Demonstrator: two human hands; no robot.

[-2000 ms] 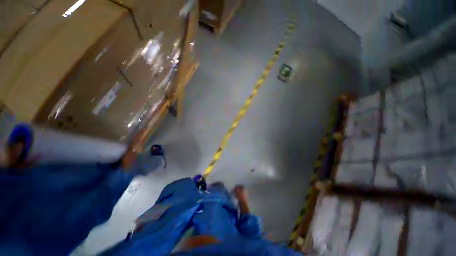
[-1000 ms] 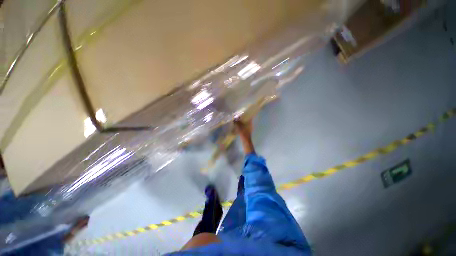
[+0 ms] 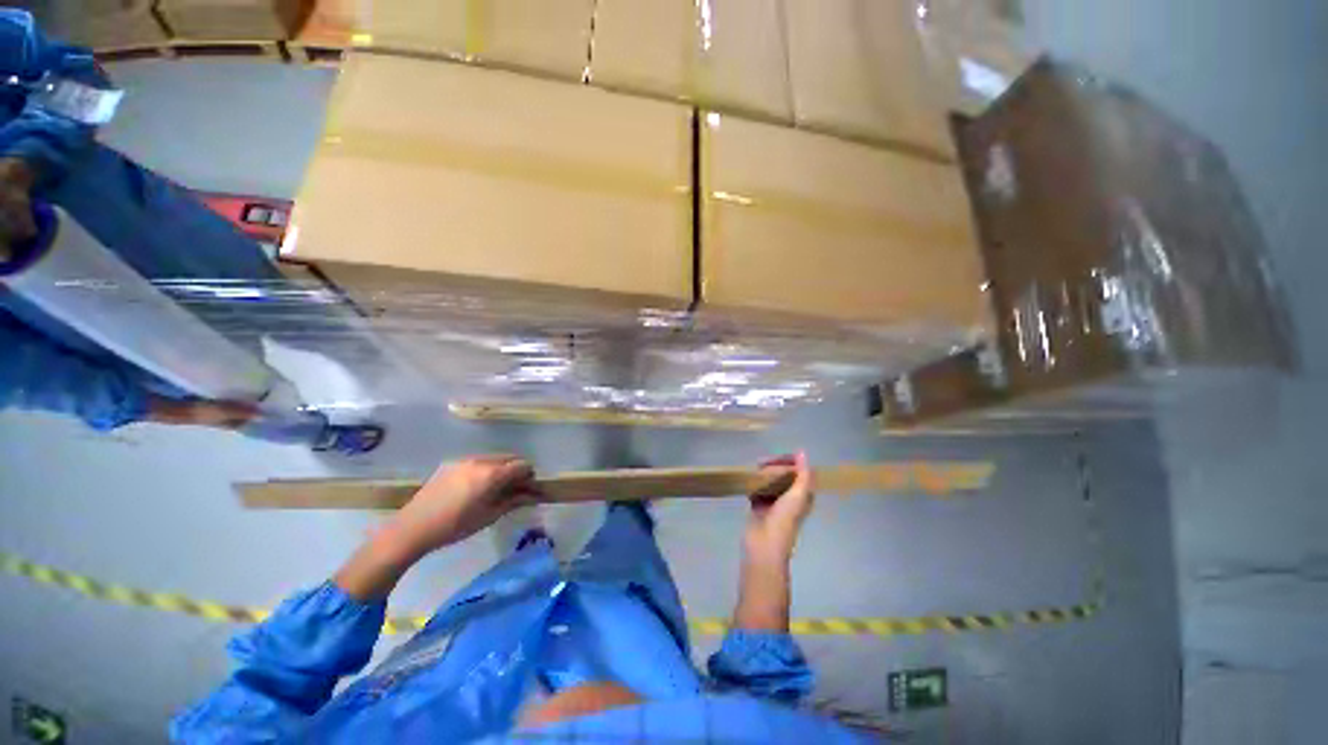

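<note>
A long narrow brown cardboard strip lies level across the front of my body, in front of the cartons. My left hand is closed around it left of its middle. My right hand grips it right of its middle. The brown cartons stand just beyond, with tan tape on top. Clear stretch film with streaks of glare covers their near side. The strip does not touch the cartons.
Another person in blue at the left holds a white film roll, with film running to the cartons. A second wrapped brown load stands at the right. Red equipment shows behind the person. Yellow-black tape crosses the grey floor.
The view has turned to face the cartons. Both my hands now hold the strip in front of me. The other person with the roll shows more fully at the left.
</note>
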